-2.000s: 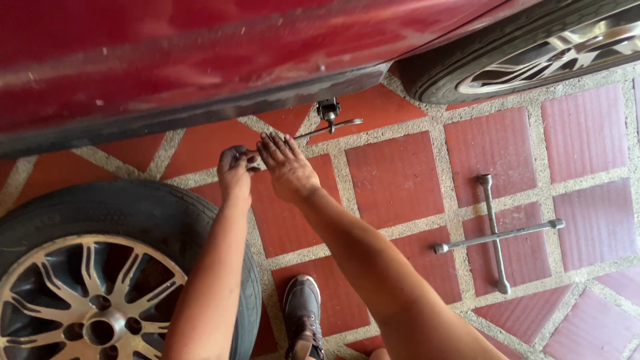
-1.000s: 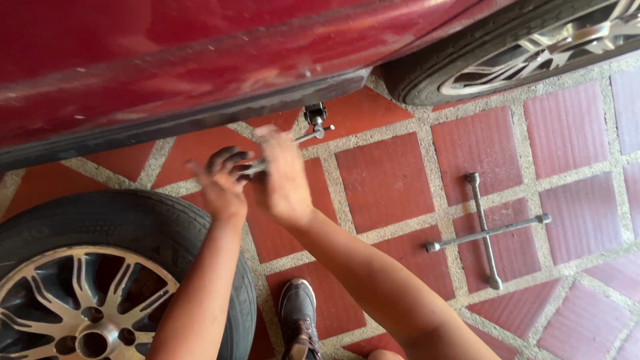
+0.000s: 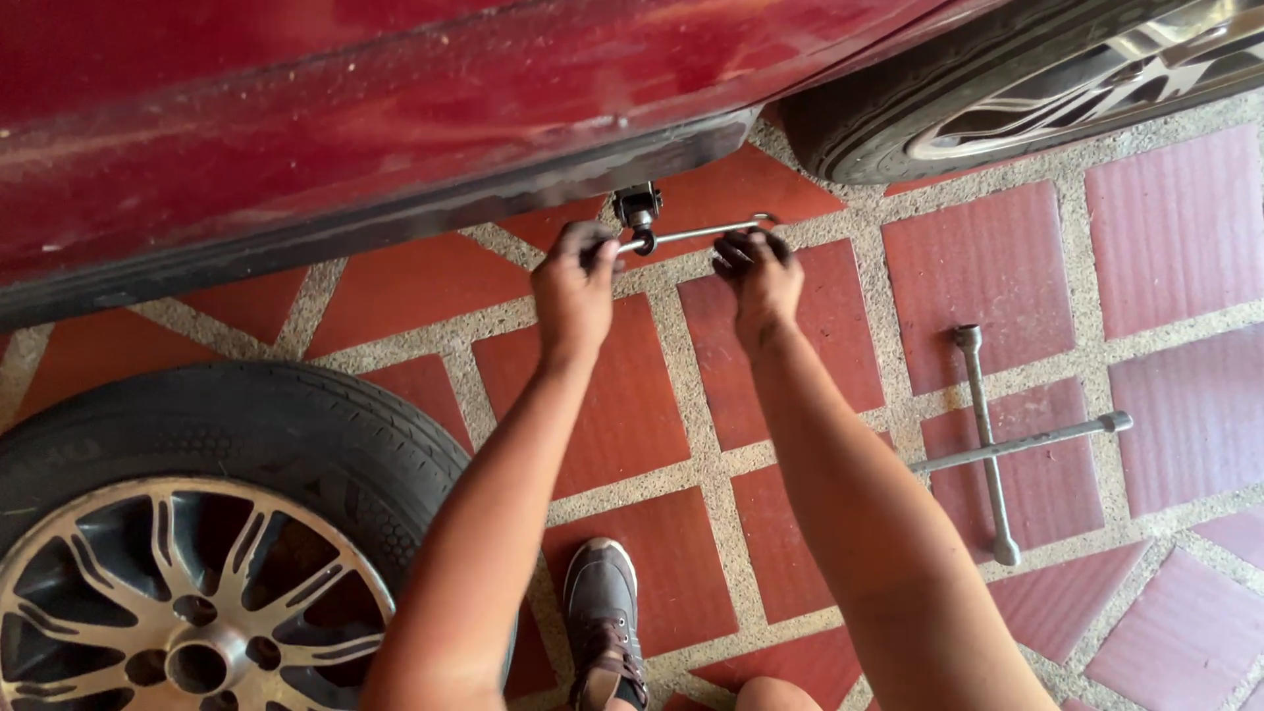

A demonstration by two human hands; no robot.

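Note:
A thin metal rod (image 3: 691, 234) passes through the eye of a car jack (image 3: 642, 212) under the sill of a red car. My left hand (image 3: 580, 281) grips the rod's left end, close beside the eye. On the other side my right hand (image 3: 760, 276) is at the rod near its hooked right end, with darkened fingers bent against it; how firmly it holds cannot be told. Most of the jack is hidden beneath the car.
A loose wheel with its tire (image 3: 326, 425) lies flat at the lower left. On the tiled floor at the right rests a cross-shaped lug wrench (image 3: 987, 449). The car's mounted wheel (image 3: 869, 128) is at the upper right, and my shoe (image 3: 600, 583) stands at the bottom.
My hands, close together left of the jack before, are now apart on either side of its eye. The right hand has moved right, and the rod now extends to the right of the jack.

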